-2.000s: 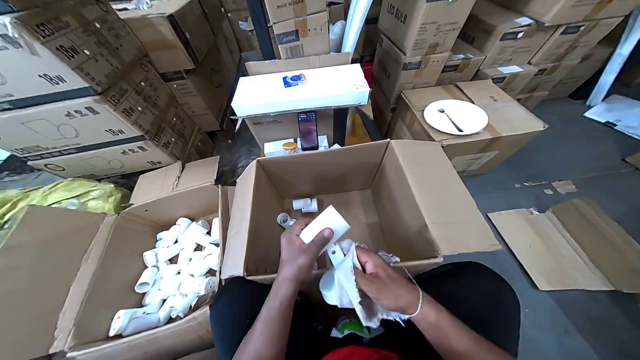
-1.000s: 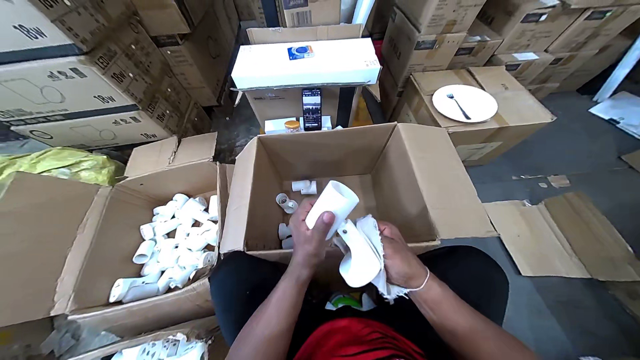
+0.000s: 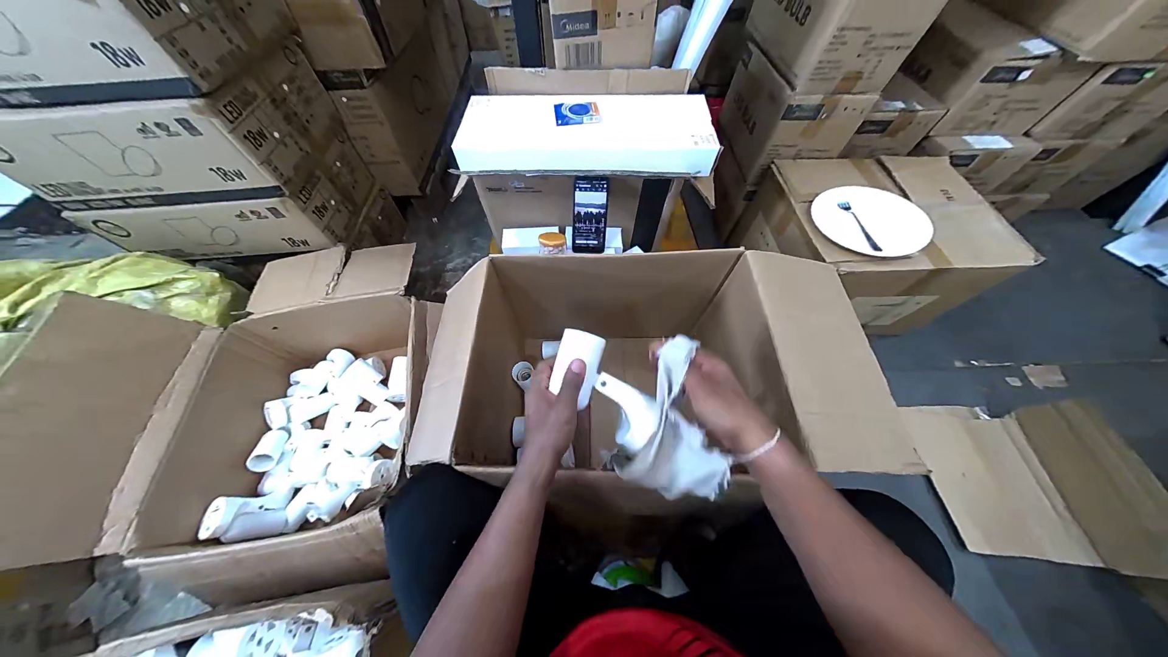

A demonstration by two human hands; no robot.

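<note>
My left hand (image 3: pixel 550 412) grips a white plastic cylindrical housing (image 3: pixel 577 363) over the middle cardboard box (image 3: pixel 616 274). A curved white arm (image 3: pixel 625 394) extends from its lower right side toward the cloth. In my right hand (image 3: pixel 721 392) is a crumpled white cloth (image 3: pixel 680 456), which hides part of the white piece. Several small white cylindrical parts (image 3: pixel 523 372) lie along the left side inside the middle box. The left cardboard box (image 3: pixel 173 420) holds a heap of similar white parts (image 3: pixel 328 438).
Behind the middle box stand a long white carton (image 3: pixel 584 137), a phone (image 3: pixel 589 215) and a small jar (image 3: pixel 552 243). A plate (image 3: pixel 871 222) with a fork (image 3: pixel 860 226) rests on a carton at right. Stacked cartons (image 3: pixel 173 151) line the left. Another box of white parts (image 3: pixel 265 639) is at bottom left.
The cloth has come up and spread over the right end of the white piece, with my right hand raised. My left hand still holds the housing, now more upright than two seconds ago.
</note>
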